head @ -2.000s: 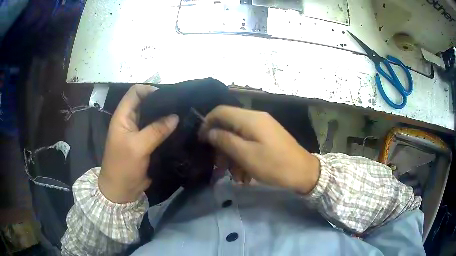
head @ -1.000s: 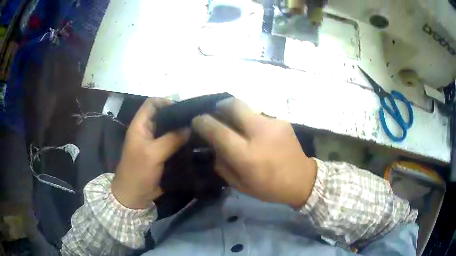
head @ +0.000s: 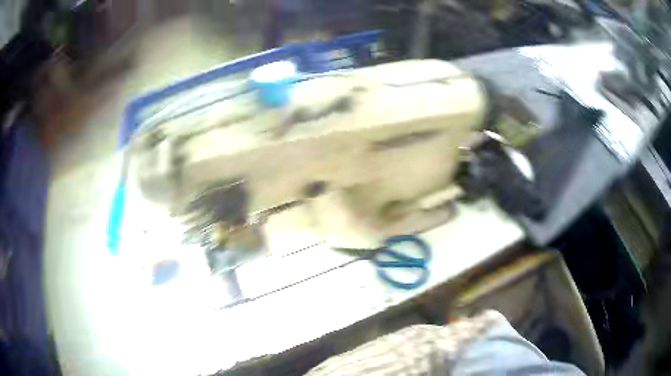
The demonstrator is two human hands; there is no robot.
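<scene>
The view is strongly blurred. Neither of my hands is in the picture; only a checked sleeve cover (head: 397,352) shows at the bottom edge, its hand cut off. The dark fabric piece is out of view. The cream sewing machine head (head: 316,139) stands across the middle of the white table (head: 169,330). Scissors with blue loop handles (head: 402,262) lie on the table in front of the machine, their dark blades pointing left.
A blue-rimmed tray or rack (head: 213,77) is behind the machine, with a white and blue round thing (head: 274,82) before it. A yellow-edged drawer (head: 508,279) is under the table at right. A grey surface (head: 581,172) lies to the right.
The camera has swung up and to the right. The hands and dark fabric have left the picture; the whole machine head and the area behind it have come into view.
</scene>
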